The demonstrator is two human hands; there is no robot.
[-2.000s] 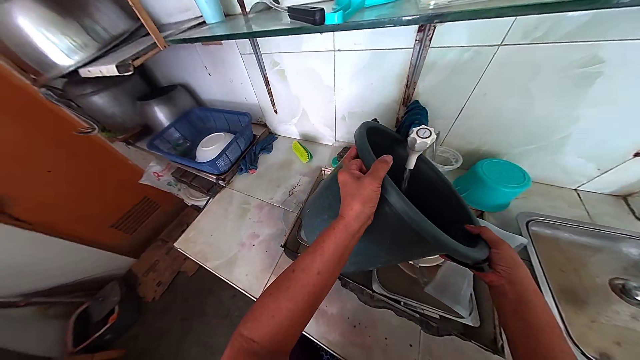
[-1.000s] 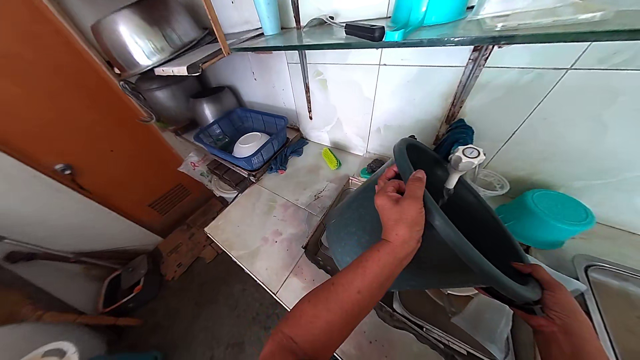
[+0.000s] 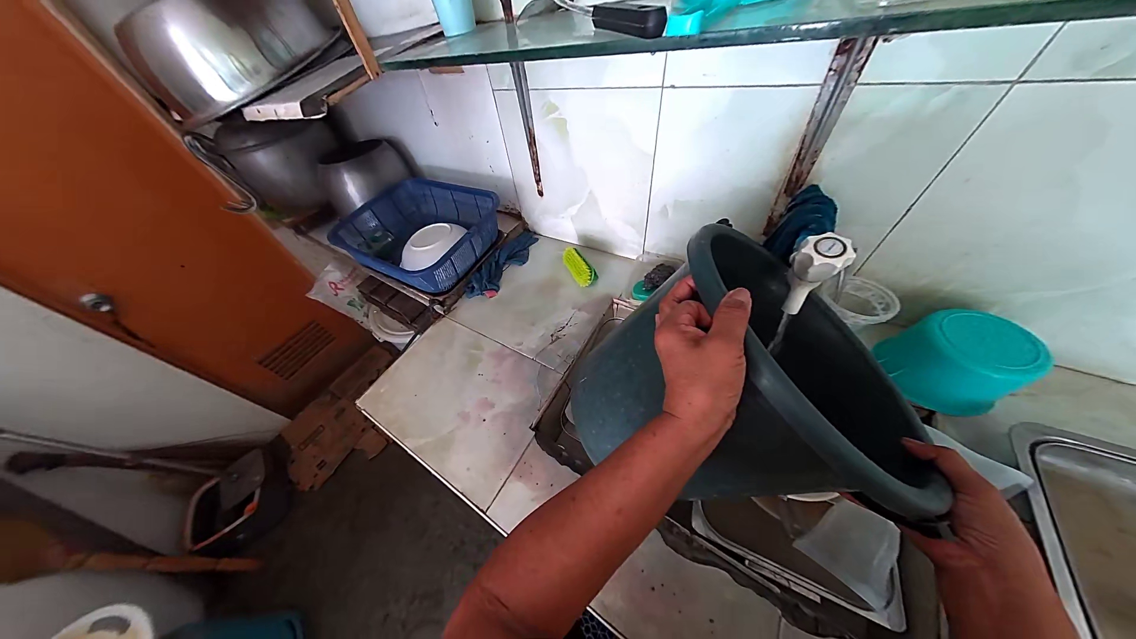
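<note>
A large dark grey plastic bucket [image 3: 657,417] is tilted on its side over the sink set in the tiled counter, its mouth facing up and right. My left hand [image 3: 706,355] grips the upper left part of its rim. My right hand [image 3: 967,524] holds the lower right rim, fingertips over the edge. A tap with a white knob [image 3: 824,257] reaches into the bucket's mouth, and a thin stream of water appears to run from it. Below the bucket, a translucent plastic container [image 3: 852,541] lies partly hidden in the sink.
A turquoise tub [image 3: 967,359] stands upside down at right, beside a steel sink basin [image 3: 1047,479]. On the left are a blue basket [image 3: 484,217] with a white bowl [image 3: 432,245], a cloth [image 3: 501,264] and a green brush [image 3: 579,266]. A glass shelf [image 3: 754,37] hangs above.
The view has swung toward the left since the earliest frame. Both hands keep their hold on the tilted bucket, which stays by the tap.
</note>
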